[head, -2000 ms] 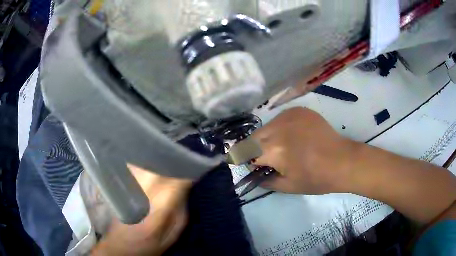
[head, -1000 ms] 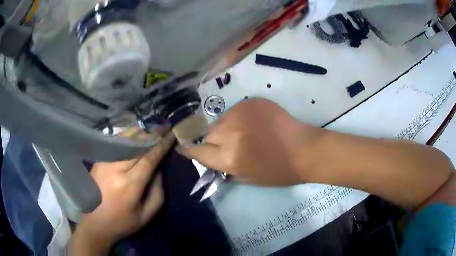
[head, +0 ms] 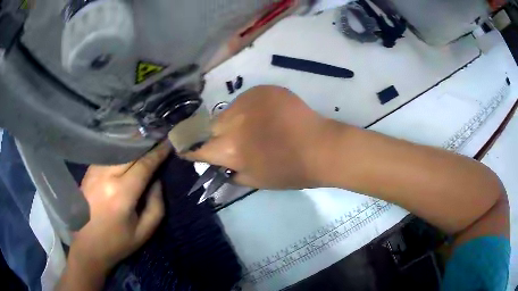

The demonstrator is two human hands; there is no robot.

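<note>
The dark navy ribbed waistband (head: 196, 241) runs from under the machine's needle area (head: 170, 111) towards the front edge. My left hand (head: 122, 207) lies on the navy cloth, fingers reaching to the needle area. My right hand (head: 270, 139) is at the right of the needle and holds silver thread snips (head: 210, 183), their two pointed blades apart over the cloth's edge. Its fingertips are partly hidden by the beige block (head: 191, 132). Grey-blue garment cloth (head: 20, 199) and a white cloth flap (head: 42, 233) lie at the far left.
The off-white machine head (head: 187, 34) and a thick grey bar (head: 59, 196) overhang the left side. A dark strip (head: 312, 66), a dark square scrap (head: 388, 94) and small bits lie on the bed. Dark looped handles (head: 360, 24) lie at the back. Ruler markings run along the front.
The view has shifted, so the machine head sits further left. My left fingers now reach up to the needle area; they were behind the grey bar. The snips' blades show more fully.
</note>
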